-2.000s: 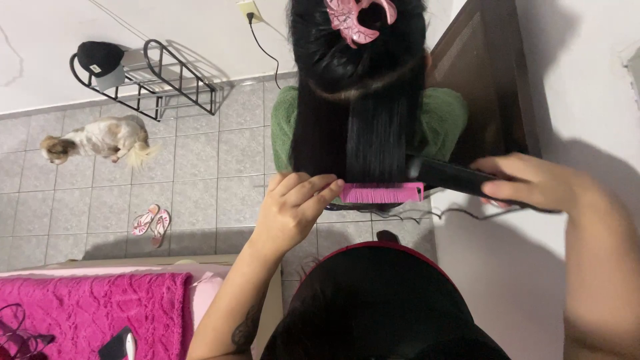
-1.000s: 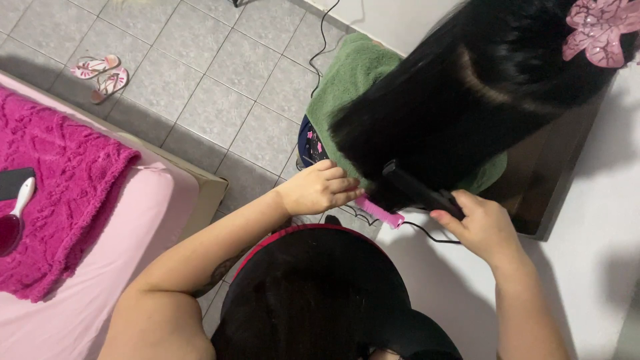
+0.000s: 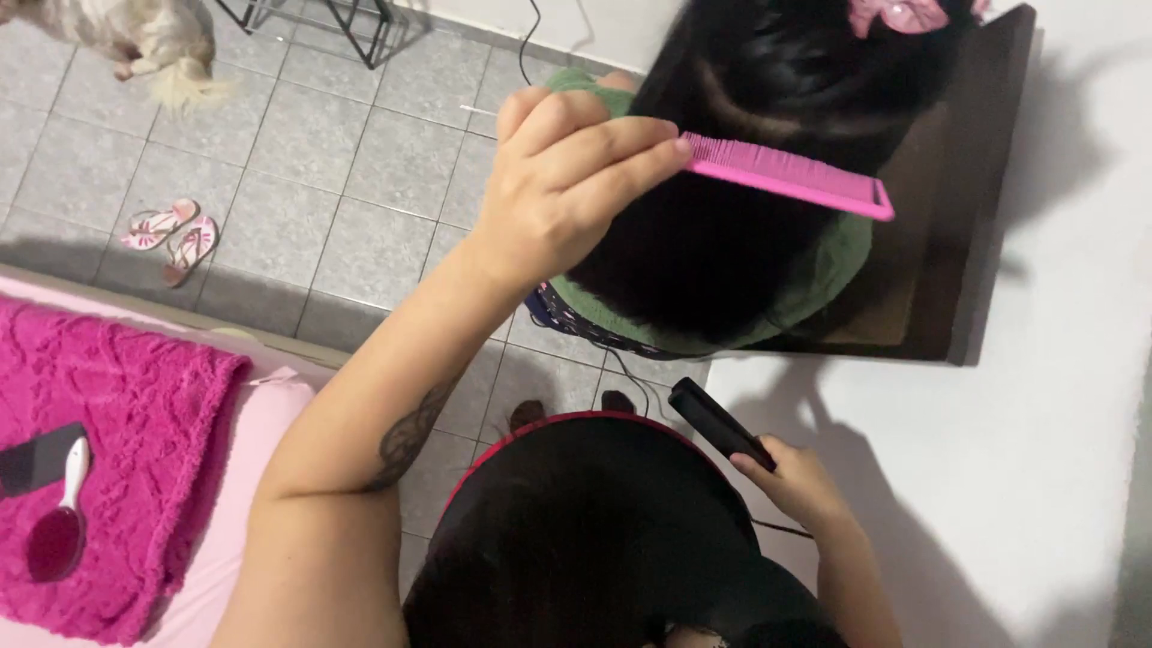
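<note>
My left hand (image 3: 567, 175) grips one end of a pink comb (image 3: 783, 175), raised across the long dark hair (image 3: 711, 261) of a seated person, its teeth pointing up toward the parting. Lower right, my right hand (image 3: 796, 481) holds a black hair straightener (image 3: 720, 423) by its handle, apart from the hair. A pink claw clip (image 3: 900, 13) gathers the upper hair. Around the person's shoulders lies a green towel (image 3: 841, 270); the hair hangs over it.
A dark wooden piece of furniture (image 3: 976, 198) stands right of the person. At left, a bed bears a magenta blanket (image 3: 180, 432) with a hairbrush (image 3: 58, 540). Flip-flops (image 3: 189, 247) and a dog (image 3: 153, 40) are on the tiled floor. A black cord (image 3: 783, 527) runs from near the straightener.
My left hand has lifted the comb from the hair's ends to near the parting. My right hand has drawn the straightener away from the hair. The view has shifted.
</note>
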